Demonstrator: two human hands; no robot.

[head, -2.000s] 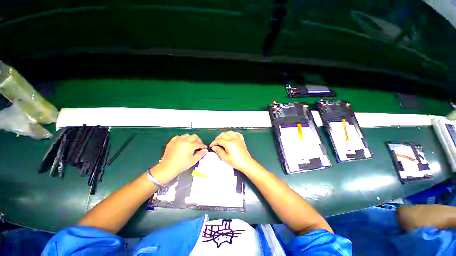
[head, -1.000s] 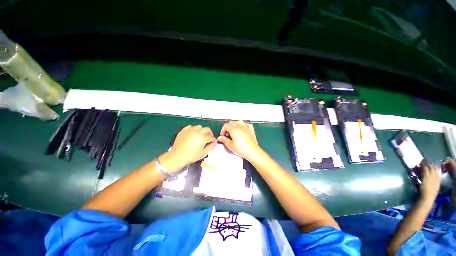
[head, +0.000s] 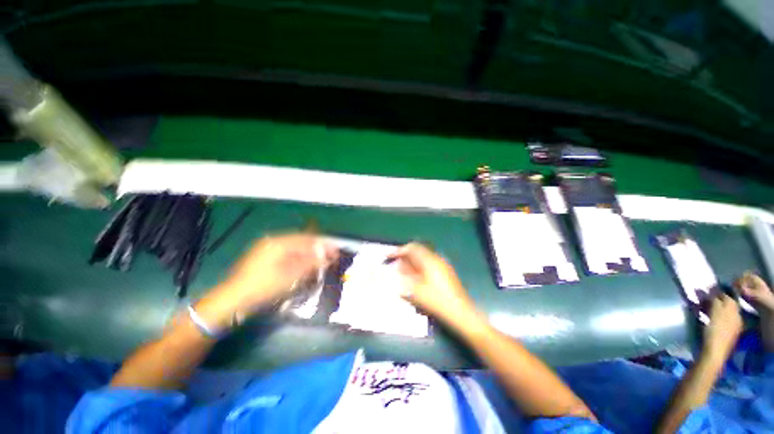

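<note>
An open tablet unit (head: 386, 292) with a large white area lies on the dark green bench in front of me. My left hand (head: 284, 267), blurred, is over its upper left part; a thin pale streak shows by the fingers, too blurred to name. My right hand (head: 422, 275) is at its upper right edge, fingers bent together near a small dark spot. Whether either hand holds something cannot be told. A fanned pile of black adhesive strips (head: 161, 227) lies to the left, with thin strips beside it.
Two open tablet units (head: 528, 242) (head: 601, 233) lie side by side at the right, against the white edge strip (head: 297, 186). Another dark unit (head: 567, 155) is on the green belt. A yellowish taped post (head: 72, 140) stands at the left. A person's hands (head: 724, 315) work on a unit at far right.
My hands, close together before at the unit's top edge, are now apart: the left has moved left, the right slightly right and down. The neighbour's hands came into view at the right.
</note>
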